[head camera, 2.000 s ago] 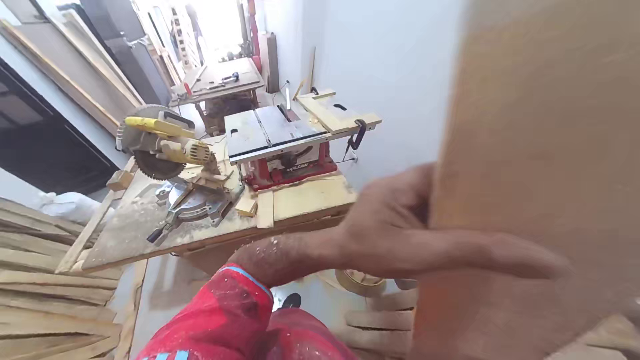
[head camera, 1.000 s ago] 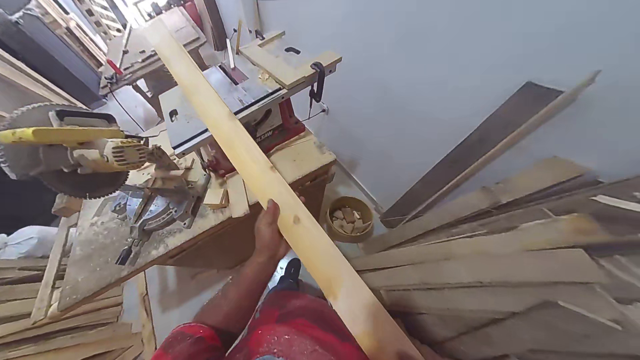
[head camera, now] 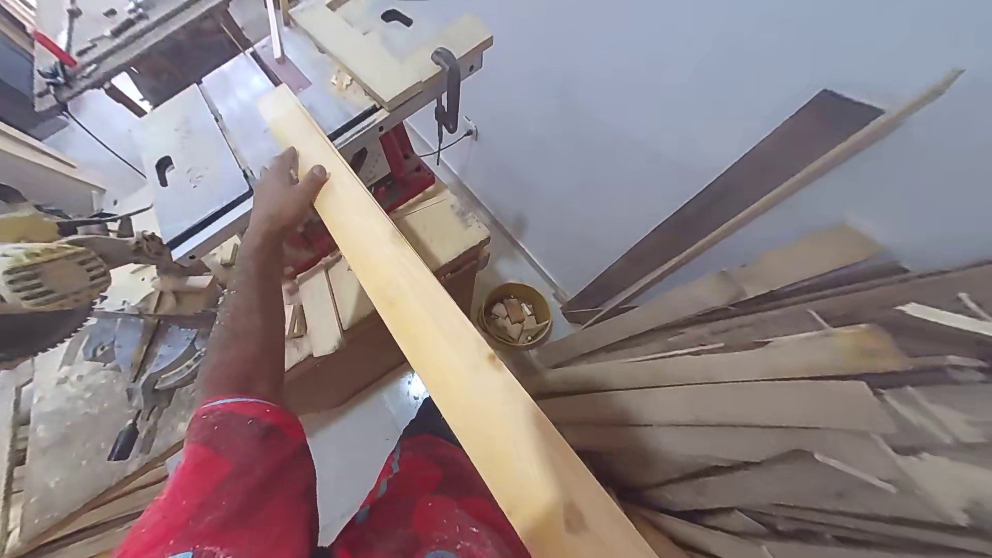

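A long pale wooden board [head camera: 434, 318] runs from the bottom right up to the top of a table saw [head camera: 232, 101]. My left hand [head camera: 287, 186] grips the board near its far end, with the thumb on its face and the fingers at the left edge. That far end lies over the saw's metal top; whether it touches cannot be told. The near end passes out of view at the bottom. My right hand is not in view.
A miter saw [head camera: 54, 279] stands at the left on a dusty bench. A black clamp [head camera: 447, 85] grips a wooden piece on the saw table's right side. A round bucket of offcuts [head camera: 514, 314] stands on the floor. Rough boards [head camera: 713, 403] lie stacked at the right, by the wall.
My left hand has moved forward along the board, from its middle toward the far end. The board's far end, beyond the table saw a second ago, is now over the saw's top.
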